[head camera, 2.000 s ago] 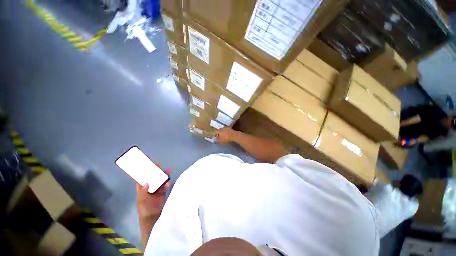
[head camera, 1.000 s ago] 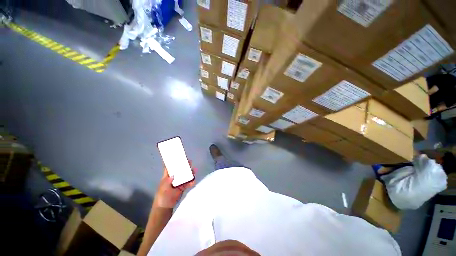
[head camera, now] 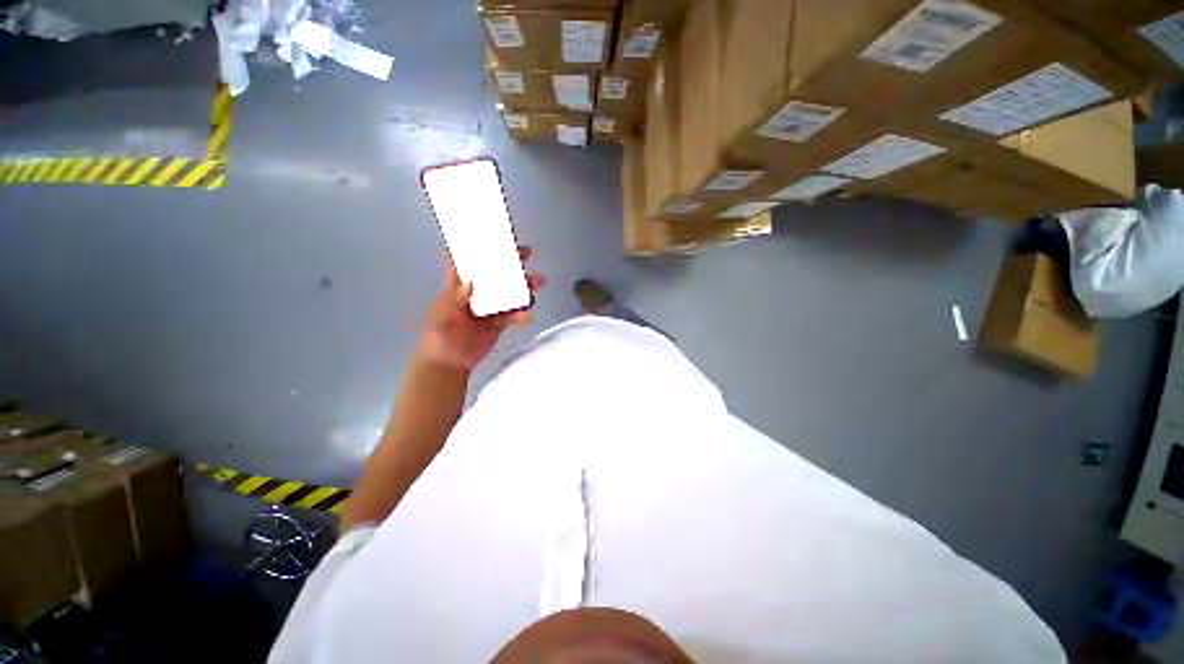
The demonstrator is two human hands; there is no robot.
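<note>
My left hand [head camera: 470, 318] holds a smartphone [head camera: 478, 236] with a lit, blank white screen, over the floor left of my white shirt. The fingers wrap its lower end. My right hand is not in view. Stacked brown shipping cartons [head camera: 727, 65] with white carton labels [head camera: 886, 157] stand ahead and to the right, apart from my left hand. A smaller carton stack [head camera: 549, 94] stands behind them, near the top middle.
White plastic wrap waste [head camera: 305, 46] lies on the floor at top left, near yellow-black lane tape [head camera: 117, 170]. A person in white [head camera: 1127, 253] is beside a carton [head camera: 1035, 318] at right. More cartons [head camera: 91, 525] and a metal stool base [head camera: 283, 542] are at lower left.
My right hand has left the carton stack and gone out of view. My left hand with the phone is now farther forward. The view has turned and moved along the cartons.
</note>
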